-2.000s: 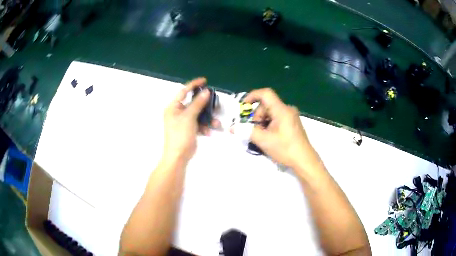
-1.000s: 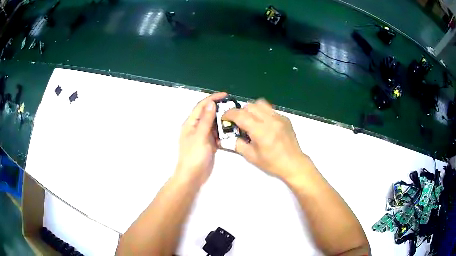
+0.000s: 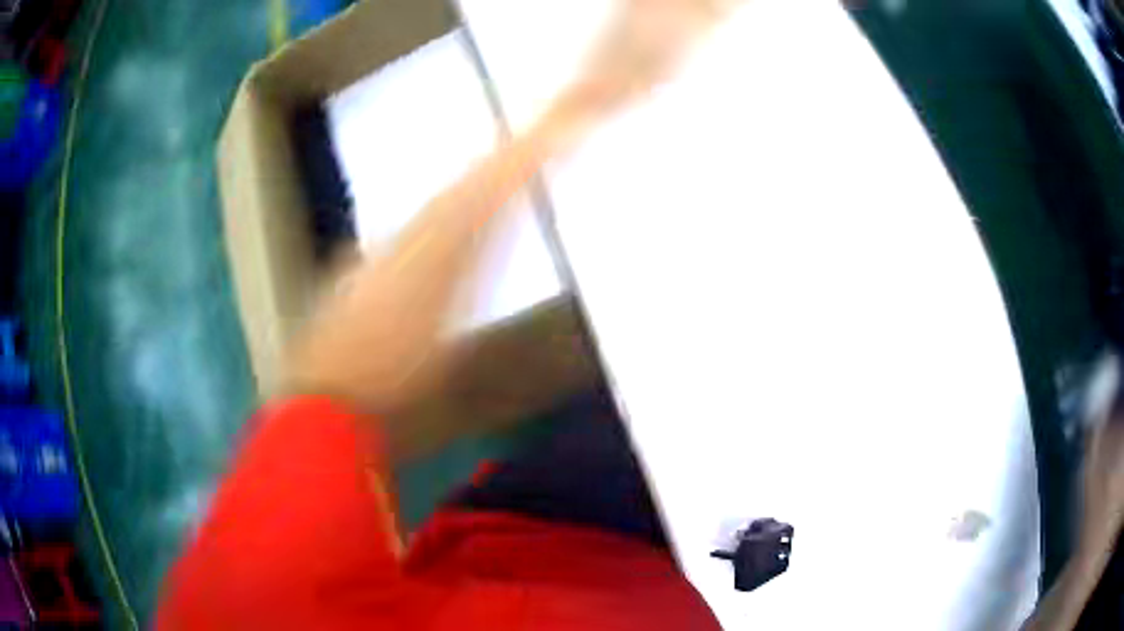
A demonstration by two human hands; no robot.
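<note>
My left hand [image 3: 653,43] is a blur at the top edge, over the white table surface [image 3: 814,284]; my bare forearm runs up to it from a red sleeve at the lower left. Its fingers and anything in them cannot be made out. My right hand [image 3: 1104,431] is blurred and cut off by the right edge, with a pale patch at its upper end. A black plastic piece with small light marks [image 3: 762,553] lies on the white surface at the lower middle. A small pale, translucent piece [image 3: 969,526] lies to its right.
The open cardboard box [image 3: 247,234], lined white with a dark row inside, stands left of the table edge, partly behind my forearm. The dark green belt [image 3: 986,136] curves along the right. Green floor and blue items [image 3: 37,462] are at the far left.
The view has swung left, so the box is now large and the board heap is gone from view. My hands have moved apart; the housing and board between them no longer show.
</note>
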